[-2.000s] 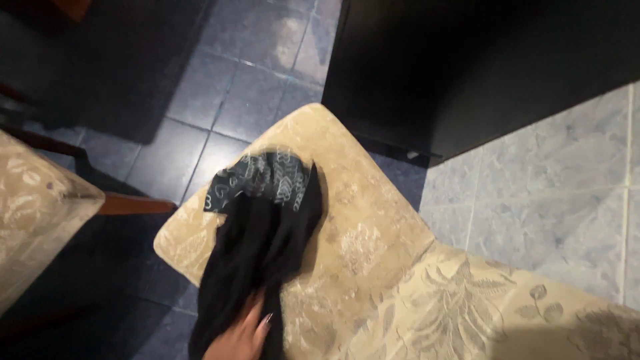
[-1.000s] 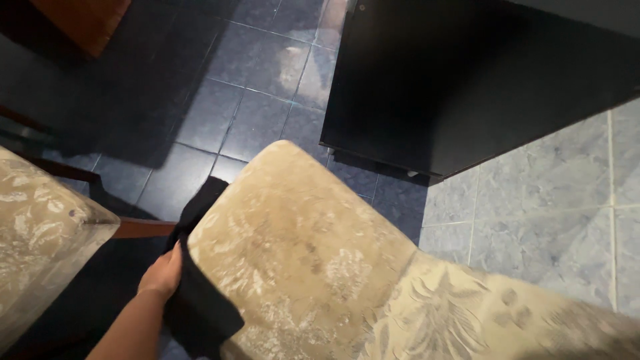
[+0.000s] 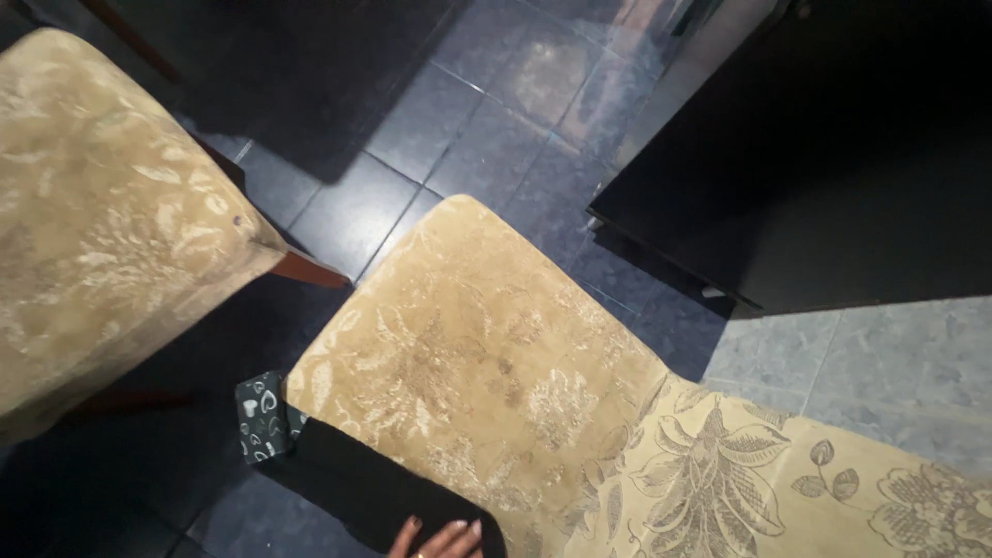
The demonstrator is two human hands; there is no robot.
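Note:
A black cloth garment (image 3: 372, 473) lies along the near left edge of the cream, floral-patterned chair seat (image 3: 480, 341). Its dark grey end band (image 3: 263, 418), printed with pale hearts, sticks out past the seat's left corner. At the bottom edge of the view, my left hand (image 3: 440, 540) touches the black cloth with its fingers somewhat apart. Only the fingers and a ring show; the palm and thumb are cut off. My right hand is out of view.
A second floral-covered chair (image 3: 116, 232) with a reddish wooden leg (image 3: 310, 270) stands at left. Black furniture (image 3: 837, 170) is at upper right. Dark blue floor tiles (image 3: 434, 132) show between them, and the near chair's patterned backrest (image 3: 713, 473) extends to lower right.
Two seconds ago the garment lay bunched on the seat; now it lies stretched along the seat's edge. Since one second ago, my left hand has moved right along the cloth and its patterned band shows.

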